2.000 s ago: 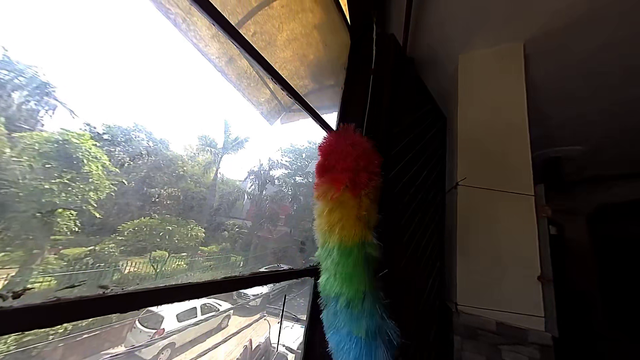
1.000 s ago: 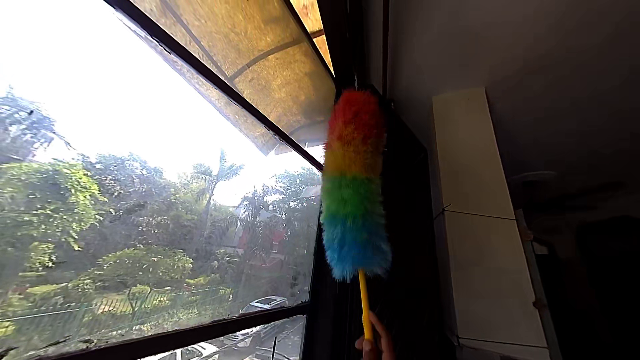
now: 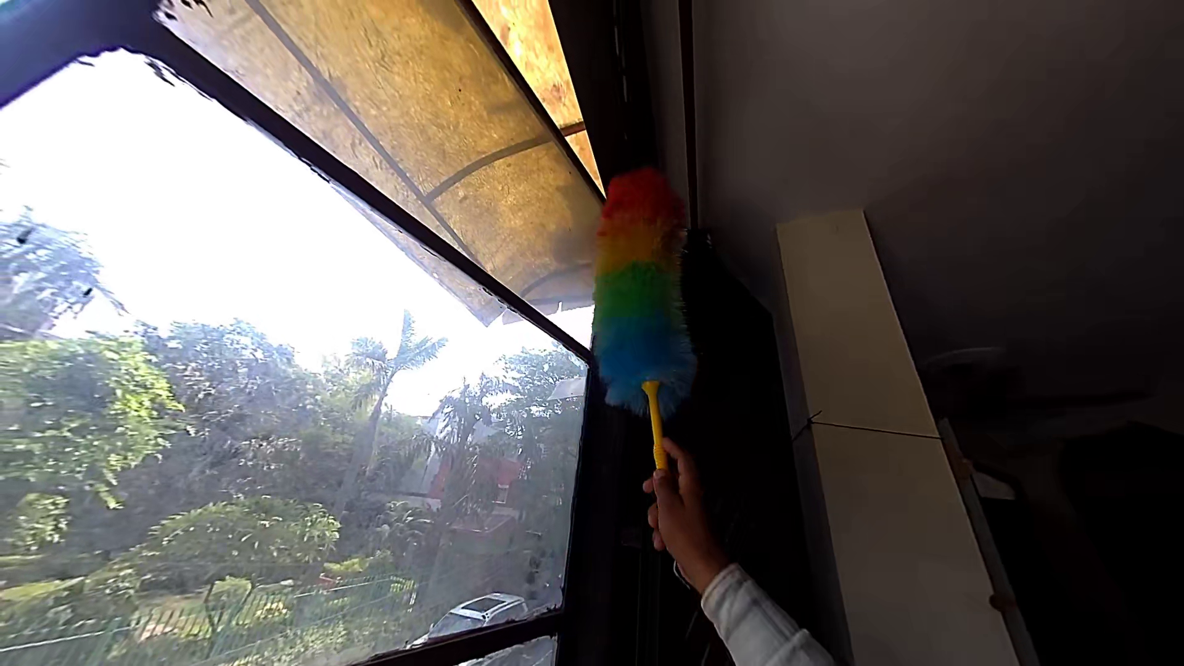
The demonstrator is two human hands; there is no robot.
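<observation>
A fluffy duster (image 3: 643,287), banded red, orange, green and blue, stands nearly upright at the centre of the head view. Its yellow plastic handle (image 3: 656,421) points down, and my right hand (image 3: 680,509) is closed around the lower part of it. A pale long sleeve covers that forearm. The duster's head is at the dark frame (image 3: 606,416) in the corner beside the window; whether it touches the frame I cannot tell. My left hand is out of view.
The large window pane (image 3: 277,416) fills the left, with trees and a parked car outside. A translucent yellowish awning (image 3: 444,139) slopes above it. On the right stand a pale pillar (image 3: 879,416) with a thin cord (image 3: 874,429) across it, and a dim ceiling (image 3: 925,111).
The duster has moved up along the dark frame. My right hand, unseen two seconds ago and only partly visible one second ago, now shows with its forearm. The view has tilted upward.
</observation>
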